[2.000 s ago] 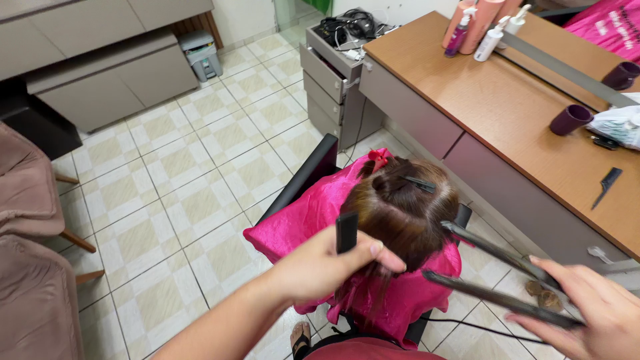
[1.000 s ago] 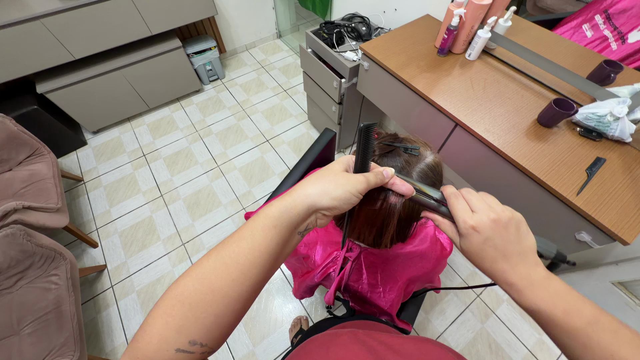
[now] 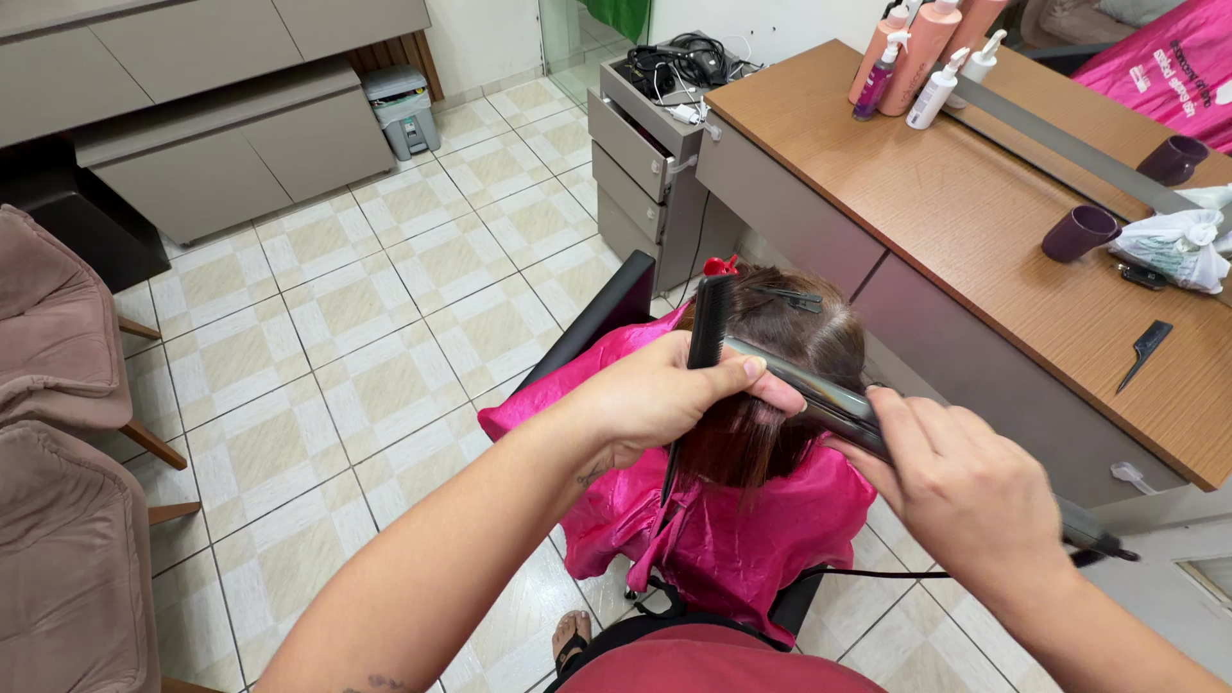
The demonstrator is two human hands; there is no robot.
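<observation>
A seated person wears a pink cape (image 3: 712,558), their brown hair (image 3: 756,448) parted and partly pinned by a dark hair clip (image 3: 791,298) and a red clip (image 3: 720,266). My left hand (image 3: 693,390) grips a black tail comb (image 3: 710,322), teeth upward and tail down, with its fingers at a section of hair. In my right hand (image 3: 962,472) is a dark hair straightener (image 3: 818,390), its plates closed near the roots, right beside my left fingertips. Its cord runs off under my right forearm. Whether hair lies between the plates is largely hidden.
A wooden counter (image 3: 924,183) at the right bears bottles (image 3: 934,89), a purple mug (image 3: 1080,233), a plastic bag (image 3: 1174,245) and another tail comb (image 3: 1145,351). Cables (image 3: 688,63) top a drawer unit (image 3: 635,164). Brown chairs (image 3: 63,337) line the left; a chair armrest (image 3: 592,313) borders the cape.
Two seconds ago the straightener was open, right of the head; since then my right hand has brought it left to the hair and closed it. My left hand still has the comb.
</observation>
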